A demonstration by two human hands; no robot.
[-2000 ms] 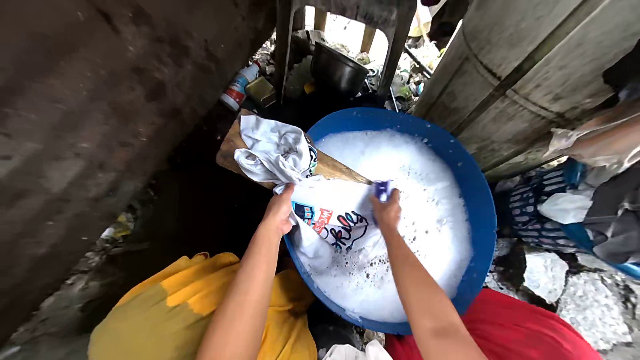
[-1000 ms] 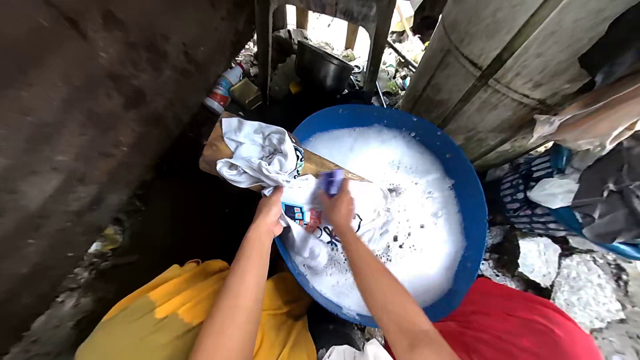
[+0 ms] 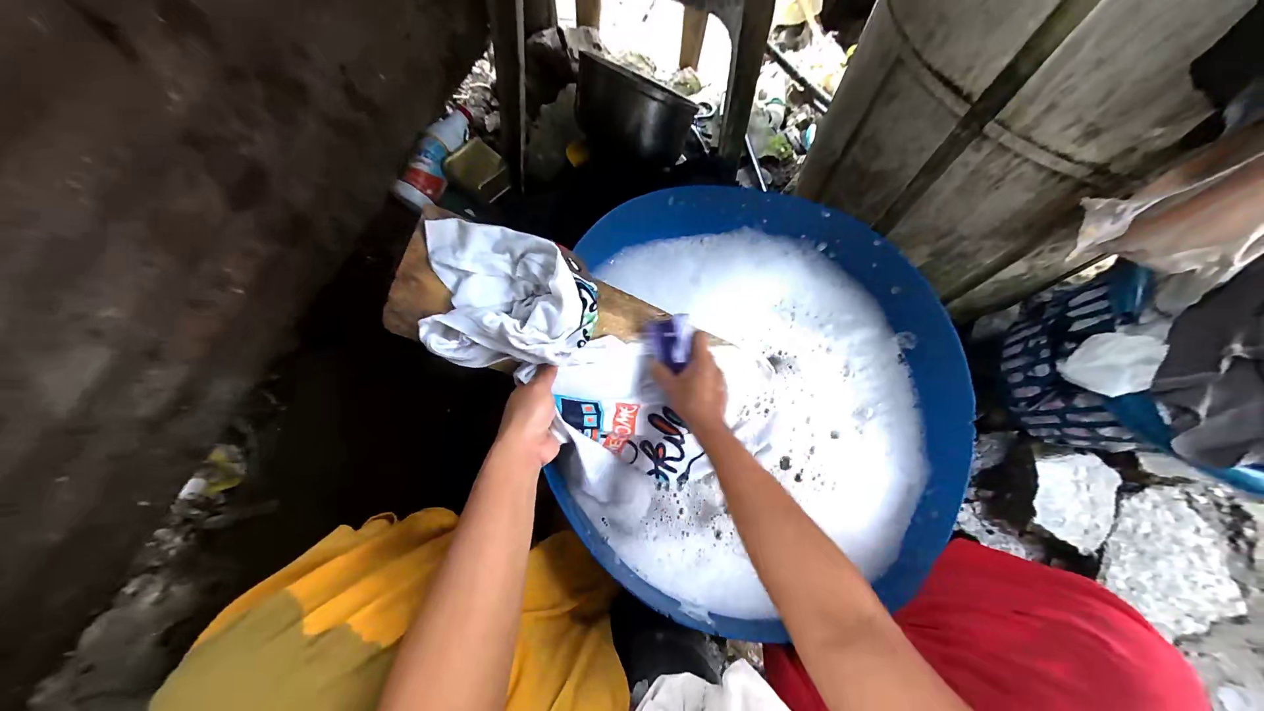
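Note:
A blue plastic basin (image 3: 923, 326) holds white suds. Across its left side lies a wooden board (image 3: 415, 286), with a wet white printed shirt (image 3: 504, 286) bunched on its upper end and spread down over the board into the foam. My left hand (image 3: 533, 415) grips the shirt's edge at the basin's left rim. In my right hand (image 3: 694, 380) is a purple brush or similar scrubber (image 3: 671, 341), blurred, against the shirt above its print; its underside is hidden.
Behind the basin are a dark metal pot (image 3: 632, 109), a plastic bottle (image 3: 434, 158) and chair legs. A wall stands at left, a grey corrugated sheet (image 3: 968, 109) at upper right. At right are a basket (image 3: 1062, 365) with cloths and broken concrete (image 3: 1170, 563).
My right hand with the purple scrubber has moved from the shirt's lower right part, two seconds ago, up and left along the board. My left hand still holds the shirt.

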